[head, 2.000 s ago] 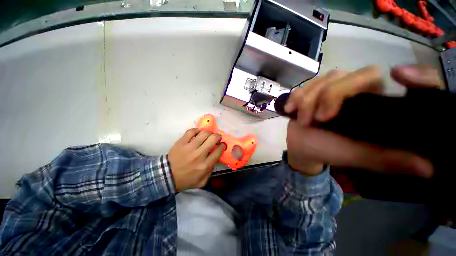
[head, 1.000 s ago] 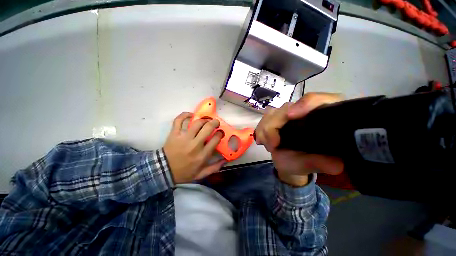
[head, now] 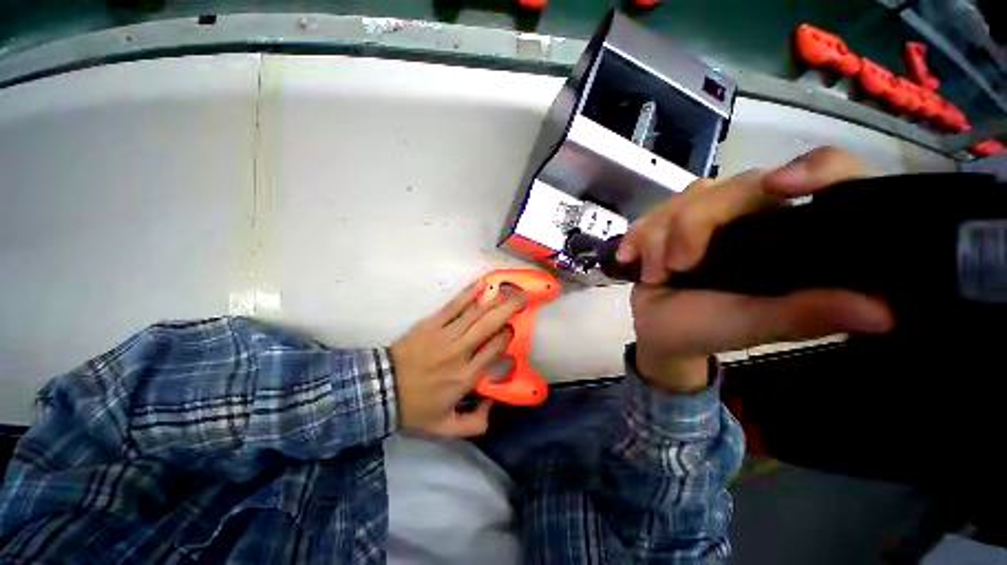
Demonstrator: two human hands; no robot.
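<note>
My left hand [head: 451, 359] lies over an orange plastic housing [head: 530, 351] on the off-white worktop and holds it by its left side. The housing's flared ends point right, with large holes partly under my fingers. My right hand [head: 707, 259] is closed around a thick black electric screwdriver [head: 839, 237]. The screwdriver's narrow nose is at the pickup point [head: 583, 252] on the screw feeder's front ledge; the bit tip is too small to make out. The grey metal screw feeder [head: 618, 166] stands on the worktop with its dark top open.
The off-white worktop [head: 364, 188] spans the view in front of me. Beyond it runs a green conveyor belt [head: 729, 33] with a metal edge rail [head: 442, 42]. Several orange parts [head: 883, 88] lie on the belt at the upper right. My plaid sleeves are at the worktop's near edge.
The screwdriver has moved from the housing's right end up to the feeder's pickup point. The housing has turned under my left hand, so its flared ends now face right.
</note>
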